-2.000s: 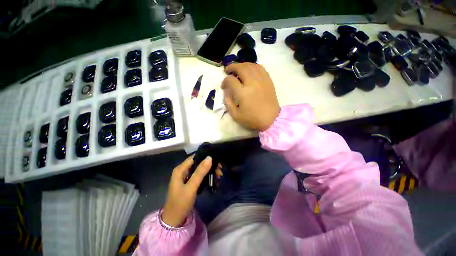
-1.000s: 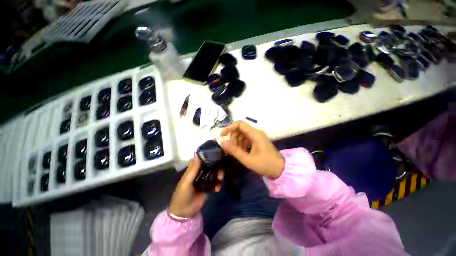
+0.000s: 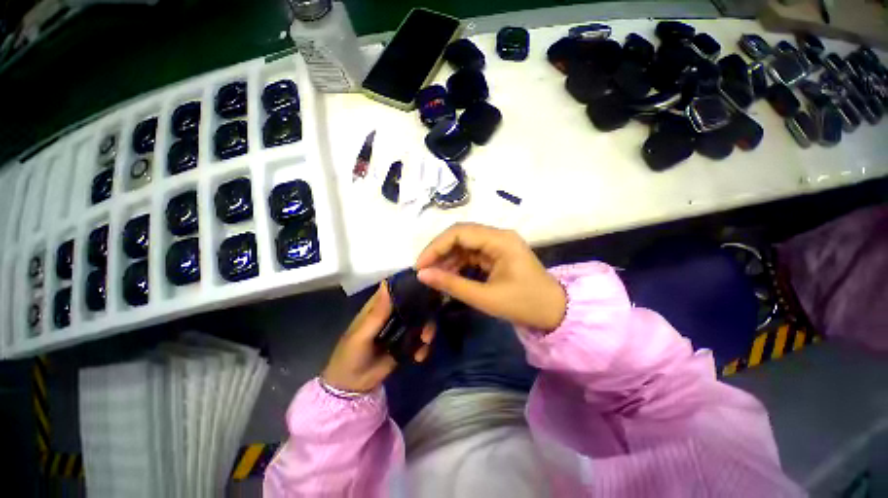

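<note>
My left hand (image 3: 368, 340) holds a dark unit (image 3: 407, 297) just below the bench's front edge; more dark material shows under it. My right hand (image 3: 492, 277) is at the unit's upper right, thumb and forefinger pinched at its edge; whether anything is between them is hidden. A white wipe (image 3: 421, 182) lies crumpled on the bench, partly over a dark unit. A slim pointed tool (image 3: 364, 158) and a small black strip (image 3: 508, 196) lie near it. A white blister tray (image 3: 331, 219) on the left holds rows of glossy black units.
A phone (image 3: 413, 58) and a white bottle (image 3: 326, 44) stand or lie at the back. Several loose units (image 3: 467, 88) lie by the phone. A dark pile (image 3: 672, 92) and silver-edged units (image 3: 818, 88) lie right. White trays (image 3: 161, 418) stand below. A person's sleeve (image 3: 842, 277) shows right.
My right hand has left the bench by the wipe and moved to the unit in my left hand. The wipe now shows uncovered. Since the last frame, the unit's face has turned.
</note>
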